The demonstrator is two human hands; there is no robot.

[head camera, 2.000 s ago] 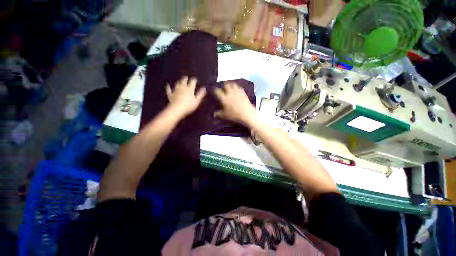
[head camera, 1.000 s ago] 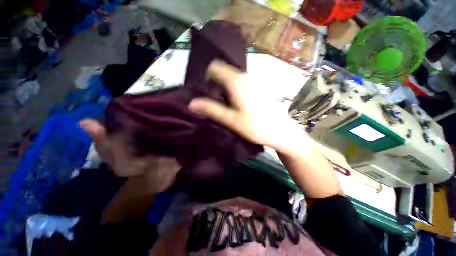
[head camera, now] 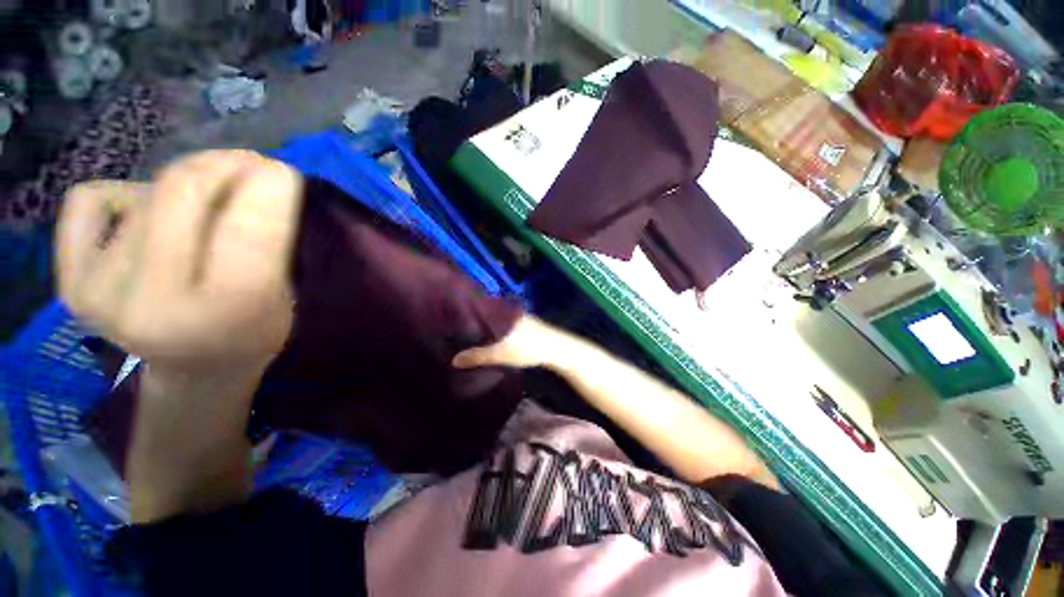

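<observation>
A dark maroon fabric piece [head camera: 385,338] hangs between my two hands, off the table's left side and over a blue crate. My left hand [head camera: 187,251] is raised near the camera, blurred, with fingers curled at the cloth's upper left edge. My right hand [head camera: 508,350] holds the cloth's right edge, thumb showing on it. Another maroon piece [head camera: 636,163], partly folded, lies on the white sewing table [head camera: 653,332], touched by neither hand. The sewing machine [head camera: 933,362] stands on the right part of the table.
The blue crate [head camera: 35,397] is at lower left, with maroon cloth and whitish plastic in it. Red-handled snips [head camera: 846,422] lie on the machine bed. A green fan [head camera: 1009,178], a red bag [head camera: 933,79] and brown packets [head camera: 805,134] are behind the table. White rolls [head camera: 76,41] are at upper left.
The view has turned left. Both hands have moved off the table to the left with one maroon piece, now spread between them over the crate. Another maroon piece stays on the table.
</observation>
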